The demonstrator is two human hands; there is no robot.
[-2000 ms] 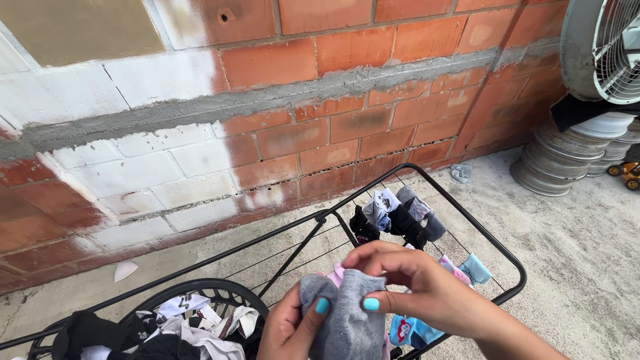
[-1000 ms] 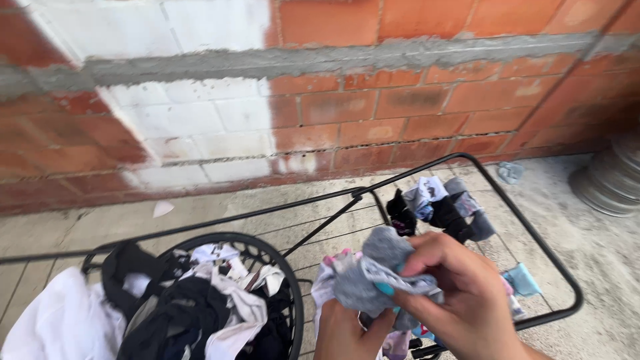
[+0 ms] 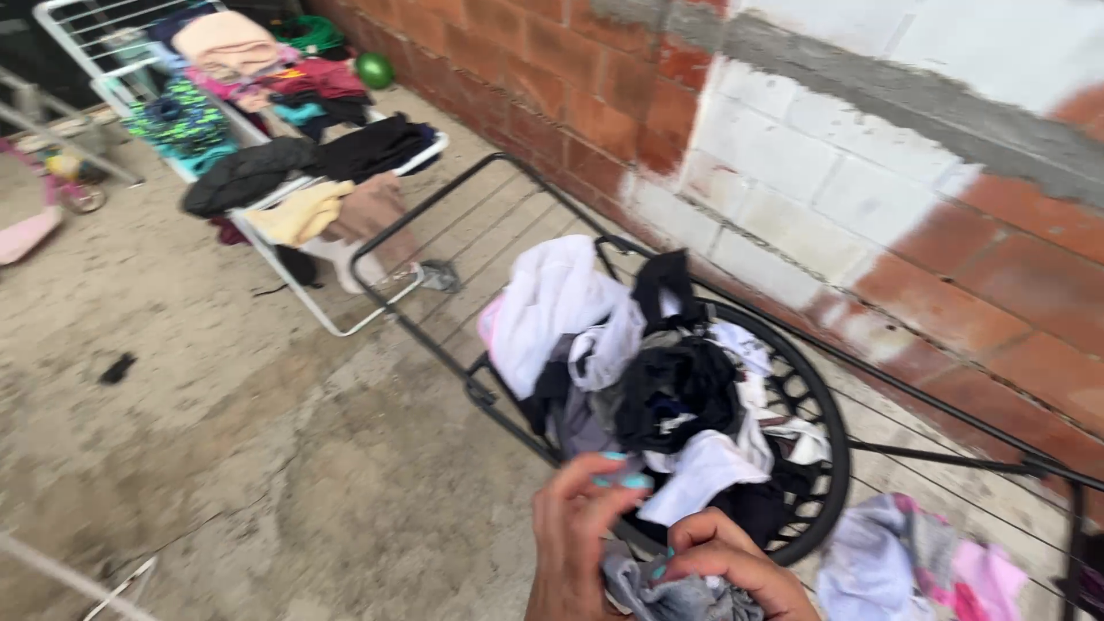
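My right hand [image 3: 733,561] pinches a bunched grey cloth item [image 3: 673,591], probably a sock, at the bottom of the view. Beside it, my left hand [image 3: 578,535] is raised with bent, blurred fingers; whether it also grips the cloth is unclear. Just beyond my hands, a round black plastic basket [image 3: 832,431] rests on a black metal drying rack [image 3: 423,341]. Black, white and grey laundry [image 3: 681,392] fills the basket. To its right, grey, white and pink garments [image 3: 923,556] lie on the rack.
A white drying rack [image 3: 302,306] with coloured clothes [image 3: 228,43] stands at the upper left. A green ball [image 3: 374,71] lies by the brick wall [image 3: 552,103]. A pink scooter [image 3: 30,233] is at the far left. A small black item [image 3: 117,368] lies on the concrete floor.
The view has swung far to the left, bringing the white rack into sight. The grey cloth remains at my hands and now looks more bunched.
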